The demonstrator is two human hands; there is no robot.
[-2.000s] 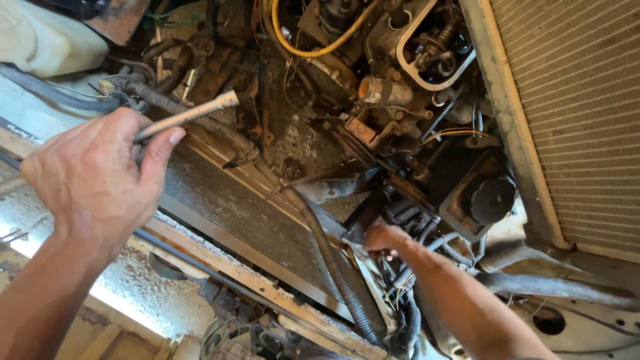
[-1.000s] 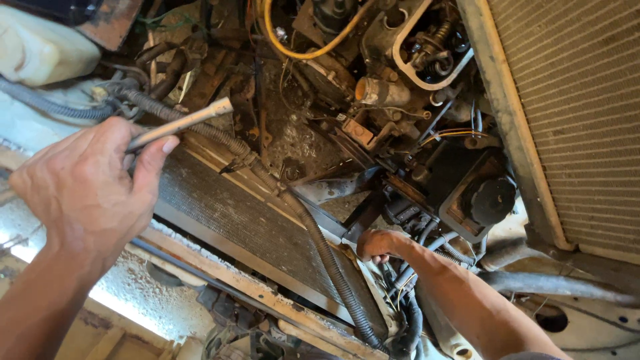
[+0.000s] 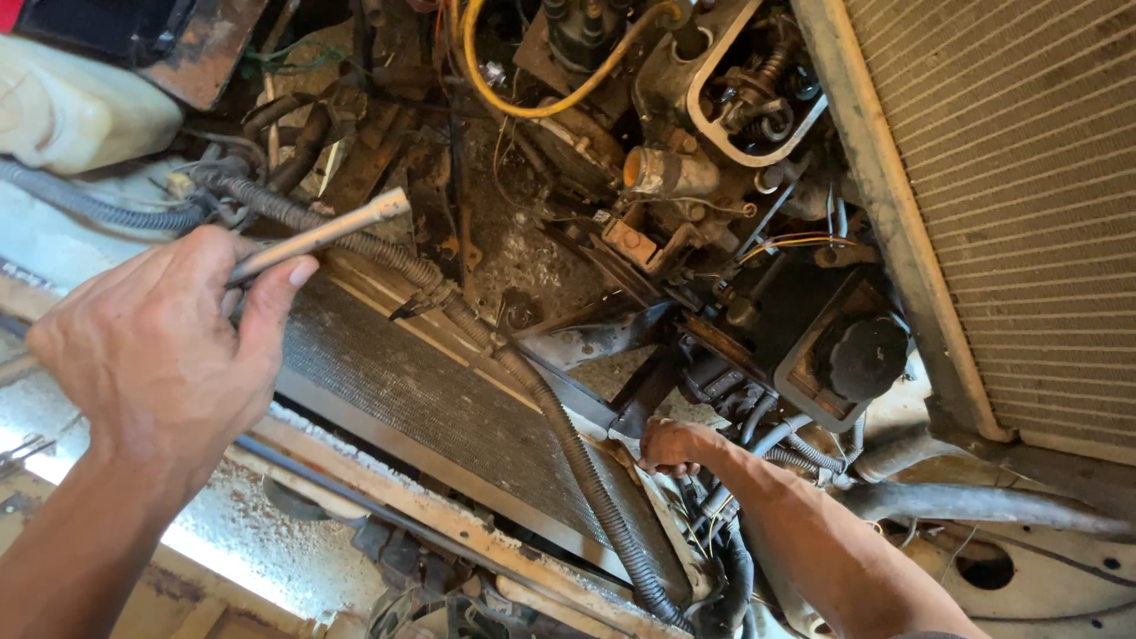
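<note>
My left hand (image 3: 177,337) is closed around a metal socket wrench bar (image 3: 328,231), whose socket end points up and right over the corrugated conduit (image 3: 568,426). The bar's other end comes out at the left edge of the view. My right hand (image 3: 676,446) reaches down at the right end of the flat radiator core (image 3: 426,390), its fingers curled beside a dark metal bracket (image 3: 652,386) and a bundle of wires. Whether its fingers hold something there is hidden. A black cap (image 3: 865,355) on a reservoir lies right of and above this hand.
An engine with an open cover (image 3: 763,89) and a yellow hose (image 3: 550,111) fills the top. A large radiator (image 3: 1003,195) stands at the right. At the upper left is a white plastic tank (image 3: 80,106). The body's front rail (image 3: 426,506) crosses below the core.
My right hand has shifted slightly left and down beside the bracket since the earliest frame. My left hand keeps the bar, whose tilt differs only slightly.
</note>
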